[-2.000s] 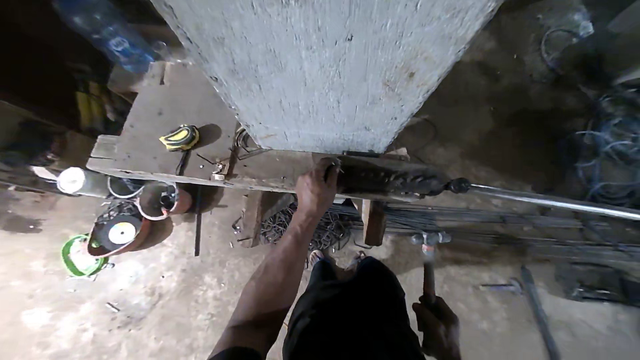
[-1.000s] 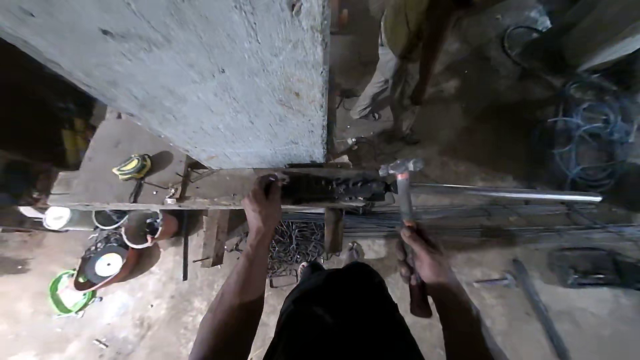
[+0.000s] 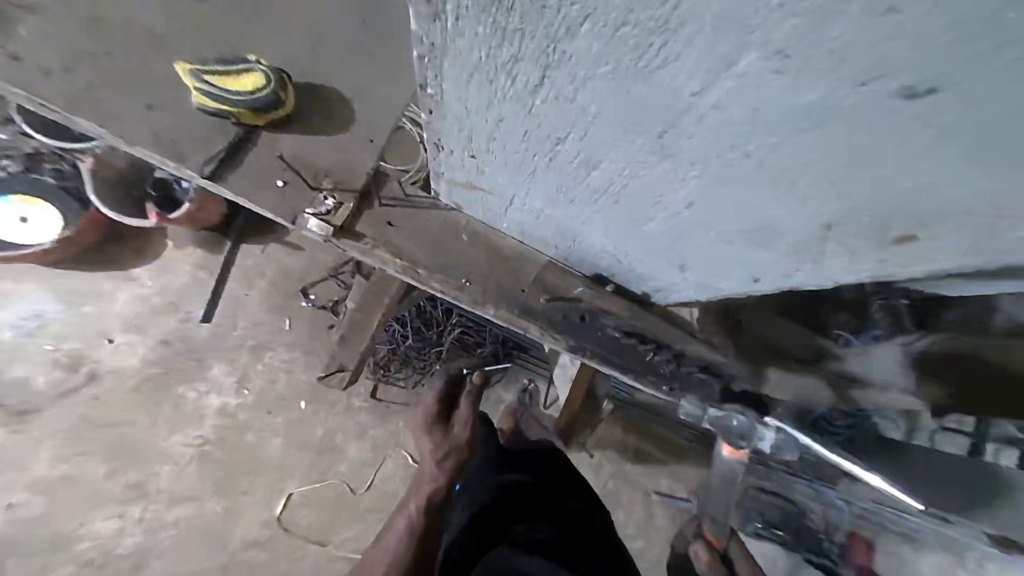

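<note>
My left hand (image 3: 450, 420) is below the bench edge, pinching a thin metal piece (image 3: 486, 369), perhaps a nail or short wire, between thumb and fingertips. At the lower right, my right hand (image 3: 712, 552) grips the handle of a hammer (image 3: 732, 436); its metal head overlaps the right part of the wooden bench (image 3: 480, 256). A dark, worn strip (image 3: 624, 332) lies along the bench top. From near the hammer head a bright metal rod (image 3: 848, 462) runs down to the right. Behind my left hand sits a heap of bent metal pieces (image 3: 436, 340).
A concrete pillar (image 3: 720, 144) rises right behind the bench. On the bench's left part lie a yellow and black tape measure (image 3: 240, 90) and small metal bits (image 3: 320, 212). Buckets (image 3: 128, 192) stand at the left. A bent wire (image 3: 320, 484) lies on the floor.
My left hand has left the bench top and moved down below its edge, now with a thin metal piece. My right hand still holds the hammer. The view has swung markedly.
</note>
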